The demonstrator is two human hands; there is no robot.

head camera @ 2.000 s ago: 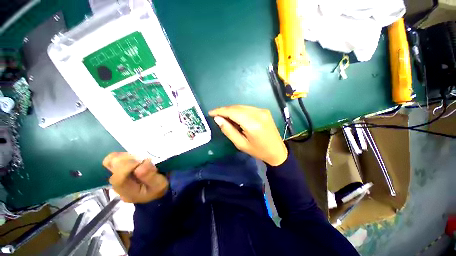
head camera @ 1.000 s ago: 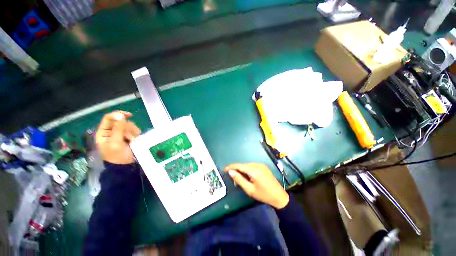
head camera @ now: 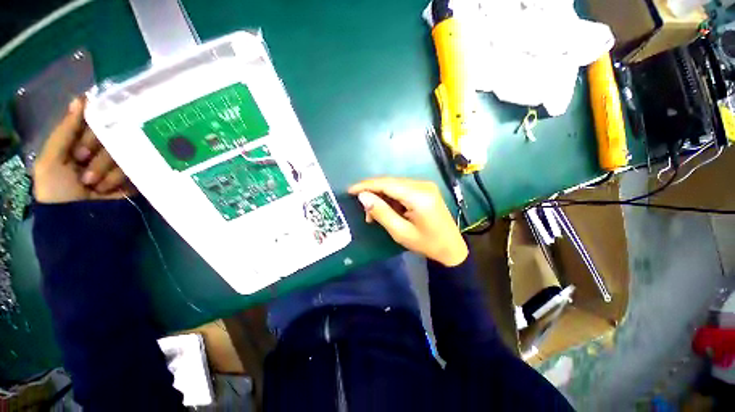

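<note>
The white housing (head camera: 266, 249) lies open side up on the green bench mat, slightly tilted in view. It holds two larger green circuit boards (head camera: 242, 185), the upper with a round black part, and a small dense board (head camera: 326, 216) at its lower right corner. A flat metal column (head camera: 165, 28) projects from its far end. My left hand (head camera: 72, 165) is at the housing's upper left edge with curled fingers; whether it grips anything is hidden. My right hand (head camera: 411, 217) rests just right of the small board, thumb and index slightly apart, nothing visible in it.
A yellow electric screwdriver (head camera: 458, 88) and dark slim tools lie right of the housing, then a crumpled white bag (head camera: 536, 48) and a second yellow screwdriver (head camera: 606, 113). A grey plate (head camera: 56, 96) lies behind my left hand. A carton (head camera: 608, 241) with metal bars stands below the bench edge.
My left hand has moved from the housing's near edge to its upper left edge. The view tilted up and came back down. My right hand stays beside the small board.
</note>
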